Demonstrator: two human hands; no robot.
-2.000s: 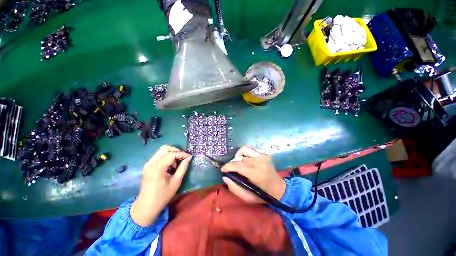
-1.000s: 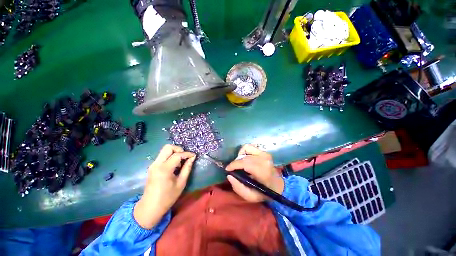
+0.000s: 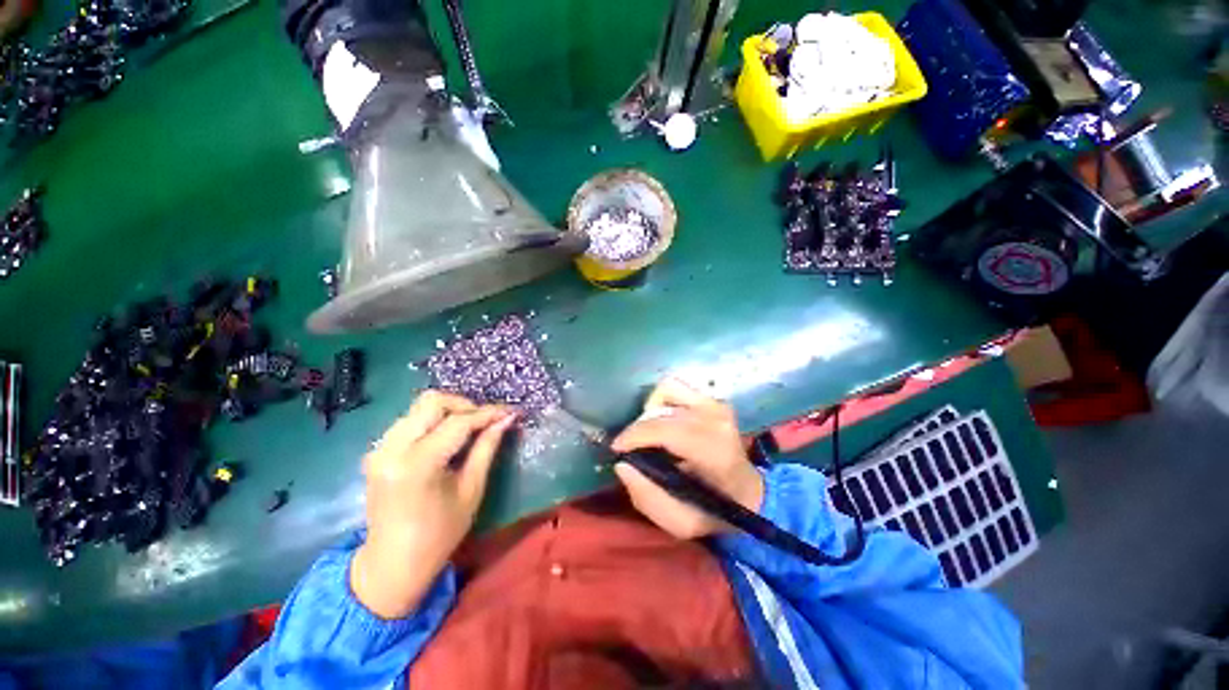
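Note:
A speckled purplish-grey PCB panel [image 3: 493, 361] lies turned at an angle on the green bench mat. My left hand [image 3: 429, 472] is at its lower left edge, thumb and index finger pinched near the panel's near edge. Whether something small is between the fingertips cannot be seen. My right hand [image 3: 687, 461] holds a black soldering iron [image 3: 714, 510] like a pen. Its thin metal tip points left to the panel's lower right corner; contact cannot be told.
A fume hood [image 3: 425, 223] hangs just beyond the panel, beside a solder pot [image 3: 621, 227]. Black components [image 3: 135, 404] are heaped left. A yellow basket [image 3: 829, 121], a populated panel [image 3: 838, 223], a fan [image 3: 1018, 266] and a slotted tray [image 3: 937, 499] are right.
The camera view has shifted, so bench objects appear further left. The panel has turned from square-on to an angle. Both hands stay near its lower edge, the iron still in my right hand.

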